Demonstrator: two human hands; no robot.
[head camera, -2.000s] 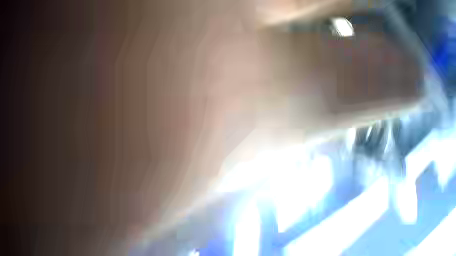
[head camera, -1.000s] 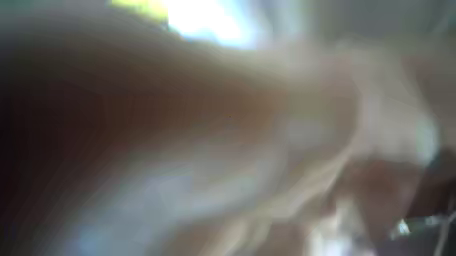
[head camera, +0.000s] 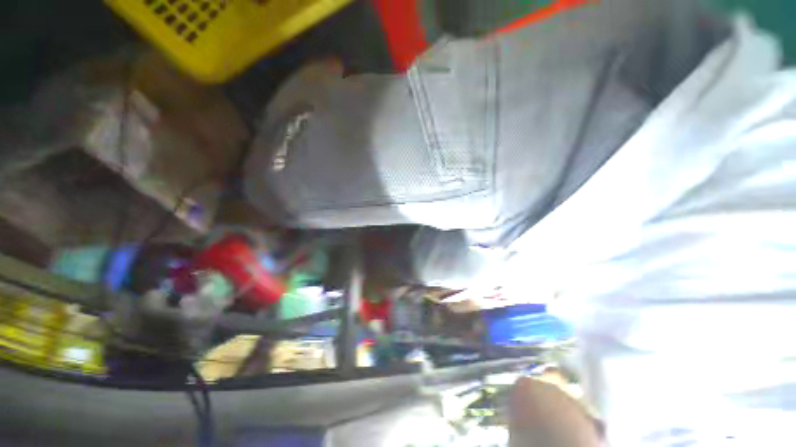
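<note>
The view is tilted and blurred. A fingertip or part of a hand shows at the bottom edge, cut off by it. I cannot tell whether it is my left or my right hand, or what it holds. Beside it is a bright, blurred cluster of small white and greenish pieces, too unclear to name. The rest of both hands is out of the picture.
A grey-trousered leg fills the upper middle, with bright white cloth at right. A yellow crate is at the upper left. Cardboard boxes, a red object and a blue bin lie around a metal frame.
The camera view has swung and turned. The large blurred skin-coloured shape that filled the earlier frames is gone; the leg, crate and items by the frame now show.
</note>
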